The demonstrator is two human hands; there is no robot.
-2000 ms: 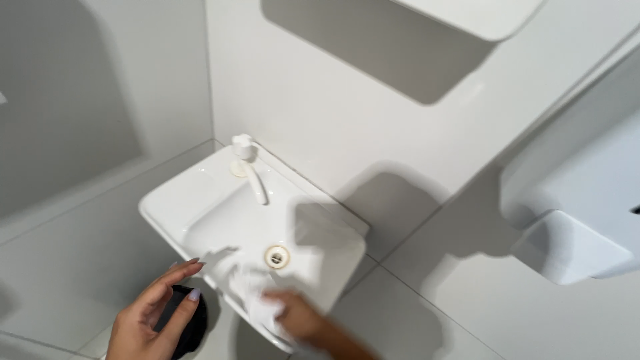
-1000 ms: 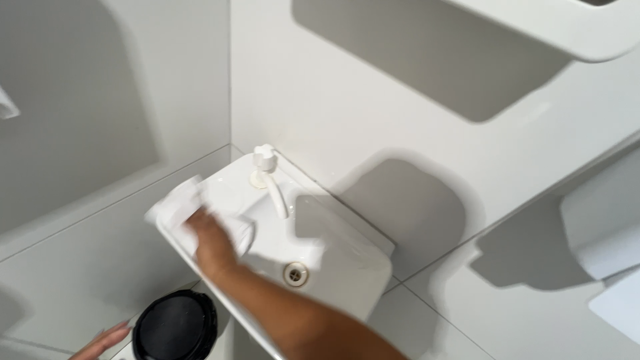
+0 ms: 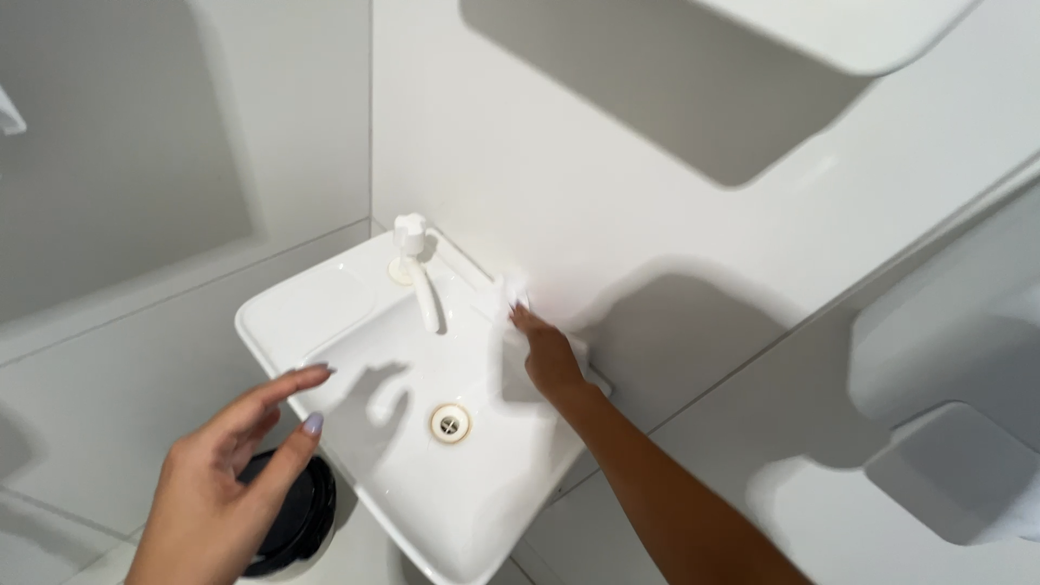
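Observation:
My right hand holds a crumpled white wipe or paper, blurred, against the back rim of a white washbasin, beside the wall. The wipe is partly hidden by my fingers. Over the basin's front left edge, my left hand hovers with thumb and fingers apart and nothing between them. A white tap with a lobed knob stands at the basin's back corner. The round drain shows in the bowl between my hands.
Below my left hand is a bin with a black lid, partly hidden. A white dispenser is on the right wall. A white rounded fixture juts out at the upper right, above the basin. Tiled walls meet behind the tap.
My right hand has moved with the white wipe from the basin's left rim to its back rim at the wall. My left hand, mostly out of view a second ago, is back over the front left edge.

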